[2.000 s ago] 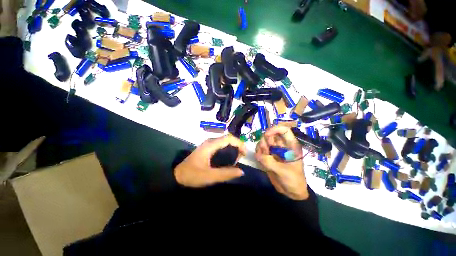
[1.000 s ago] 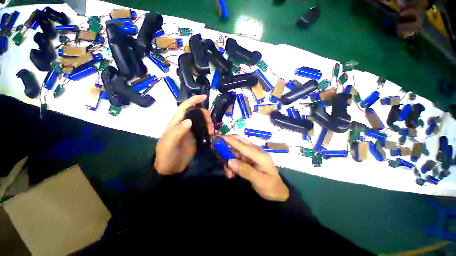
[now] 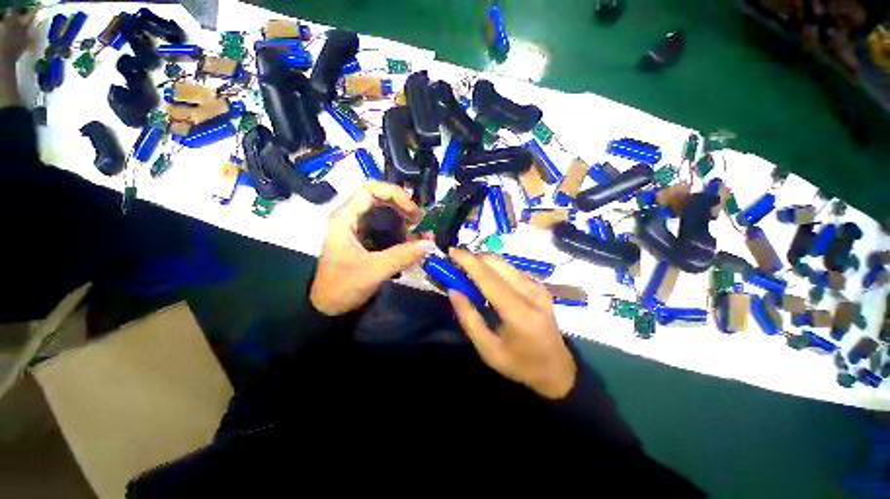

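My left hand (image 3: 349, 255) is curled around a black plastic housing (image 3: 382, 228), seen nearly end-on. My right hand (image 3: 517, 317) holds a blue battery cell (image 3: 452, 278) between thumb and fingers, tilted toward the housing. A green circuit board (image 3: 429, 218) shows just above the left thumb, close to the housing; whether it is inside cannot be told. The wires between cell and board are mostly hidden by the fingers. Both hands are at the near edge of the white sheet (image 3: 293, 216).
Loose black housings (image 3: 597, 246) and battery-and-board assemblies (image 3: 634, 149) lie along the white sheet. The green conveyor belt (image 3: 586, 73) beyond carries a blue cell (image 3: 499, 31) and a dark part (image 3: 664, 51). An open carton (image 3: 137, 390) stands at lower left.
The housing has turned from lengthwise to nearly end-on in my left hand. The blue cell has stayed in my right hand, and a green board now shows beside the housing.
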